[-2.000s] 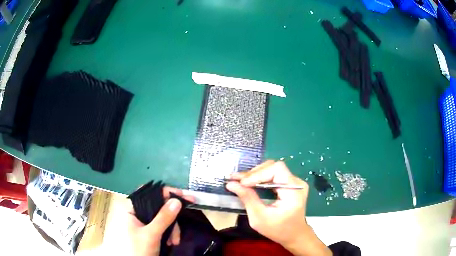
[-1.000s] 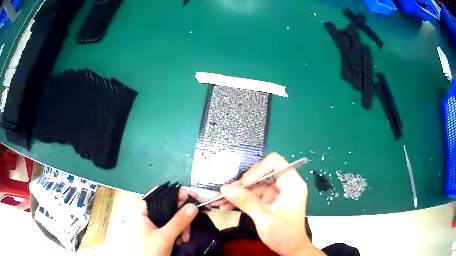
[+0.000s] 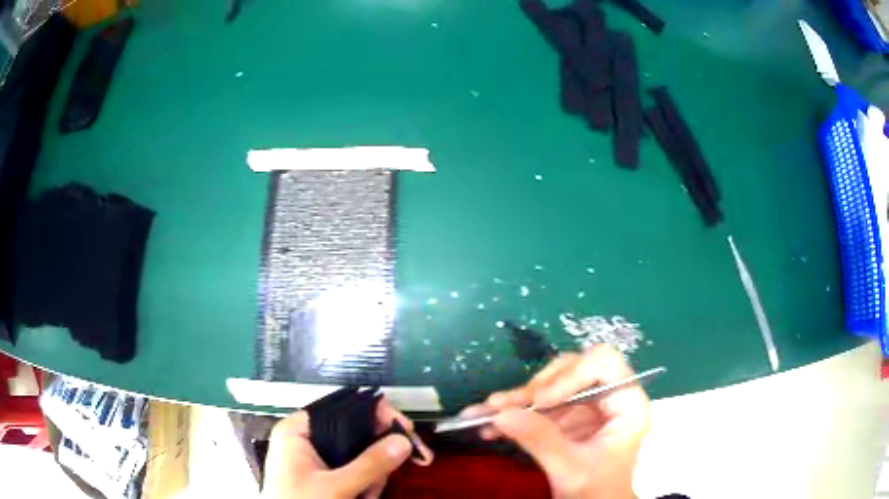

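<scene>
My left hand [image 3: 366, 466] holds a bunch of black straps [image 3: 341, 425] at the table's front edge; one strap end sticks out by the thumb. My right hand [image 3: 575, 419] holds slim silver tweezers [image 3: 604, 387] like a pen, their tip pointing left, close to that strap end. I cannot tell whether the tip touches it. The dark rectangle with grey speckled rows [image 3: 329, 229] lies ahead, with white tape [image 3: 341, 159] across its far and near ends. A heap of tiny silver parts [image 3: 609, 332] lies just beyond my right hand, beside a small black clump [image 3: 529, 341].
Stacked black straps [image 3: 83, 263] lie at left, with a black glossy slab [image 3: 96, 73] behind. Loose black straps [image 3: 599, 83] lie at far right. A thin silver sliver [image 3: 753, 302] lies at right. A blue basket [image 3: 850, 224] stands at the right edge. Silver grains are scattered on the green surface.
The view has turned right, so the table things sit further left. The tweezers have moved from over the rectangle's near end to the straps in my left hand, and now lie just right of them.
</scene>
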